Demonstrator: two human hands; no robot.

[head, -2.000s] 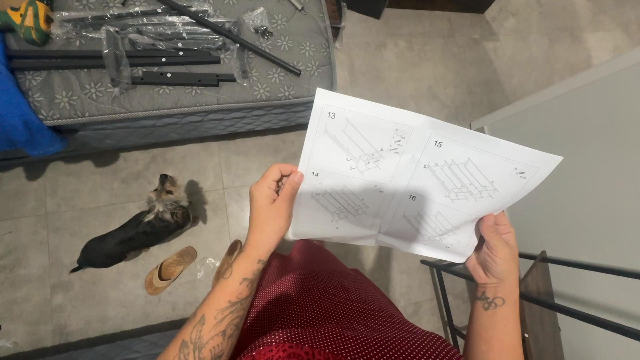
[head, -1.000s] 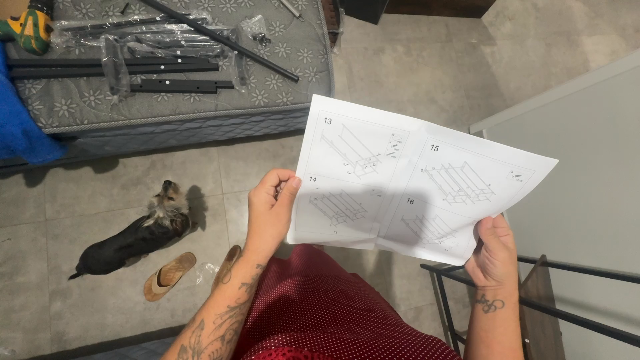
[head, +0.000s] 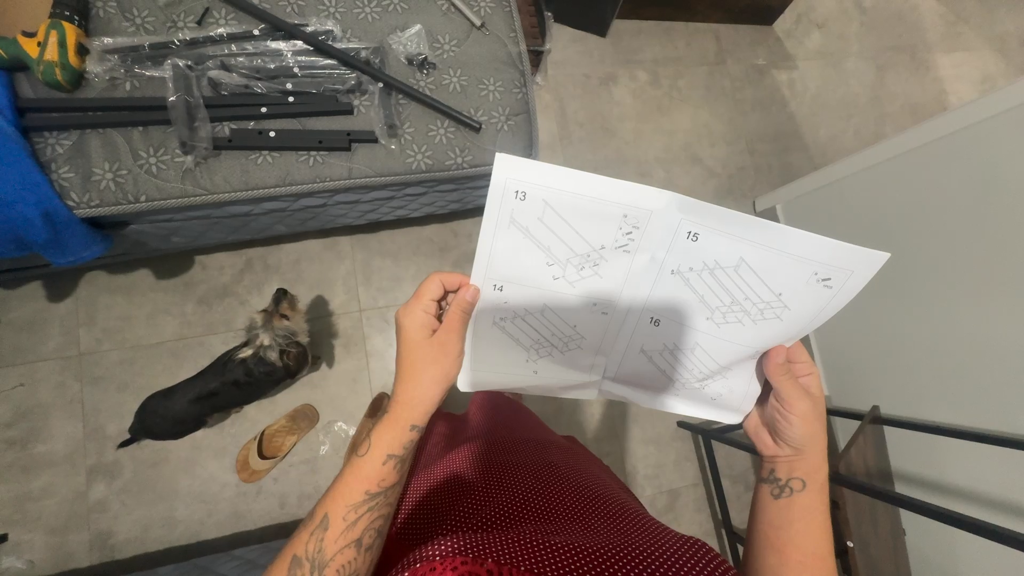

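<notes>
Both hands hold a white sheet of printed assembly instructions (head: 640, 280) spread out in front of me. My left hand (head: 434, 336) pinches its left edge between thumb and fingers. At the lower right corner, my right hand (head: 788, 400) grips the paper, its fingers partly hidden behind it. Line drawings of a frame with shelves fill the numbered panels, and a shadow falls across the lower part. Beyond the sheet, at upper left, black metal bars (head: 296, 140), some in clear plastic wrap, lie on a grey mattress (head: 448, 156). A longer black tube (head: 360, 68) lies slantwise there.
A green and yellow power drill (head: 60, 48) and a blue cloth (head: 36, 192) are at the mattress's left. A small dog (head: 224, 384) stands on the tiled floor near a tan sandal (head: 276, 444). A black metal frame (head: 920, 500) with a brown board stands at lower right, beside a pale panel.
</notes>
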